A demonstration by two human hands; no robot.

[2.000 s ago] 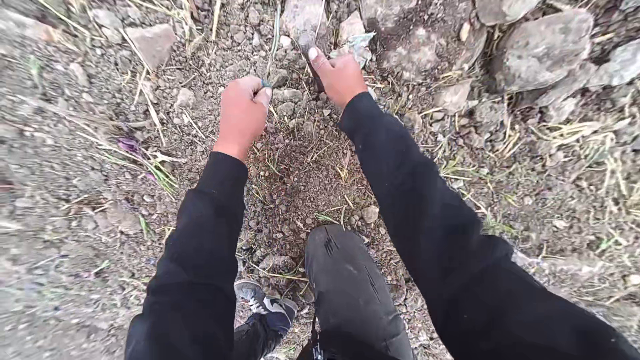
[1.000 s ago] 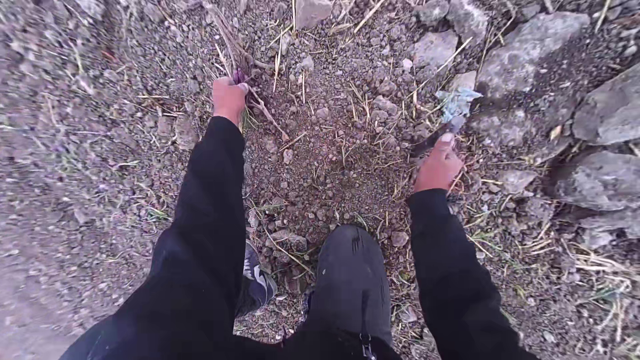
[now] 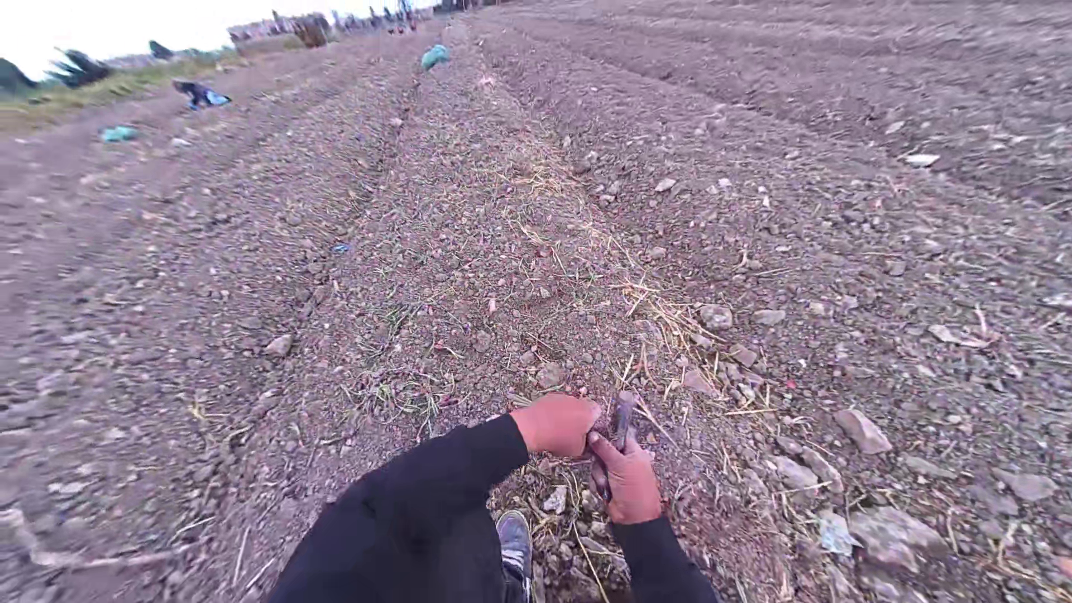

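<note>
My left hand (image 3: 559, 425) is a closed fist at the lower middle, its fingertips meeting the thumb of my right hand (image 3: 628, 481). Whatever the left fingers may hold is hidden. My right hand is wrapped around a narrow dark tool (image 3: 624, 419), perhaps a knife, whose grey end points up past the fingers. Small pink and purple bits, with cut green stalks (image 3: 410, 394), lie on the soil in front and to the left of the hands.
Stony furrows run away from me. Dry straw (image 3: 653, 310) lies along the row's right side, with rocks (image 3: 896, 536) at lower right. A green sack (image 3: 435, 57) sits far up the row. A person (image 3: 199, 95) bends low at far left, near another green bundle (image 3: 119, 134).
The view has tilted up from the ground to the field. My hands, wide apart one second ago, are now together. The dry stems by my left hand are no longer seen there.
</note>
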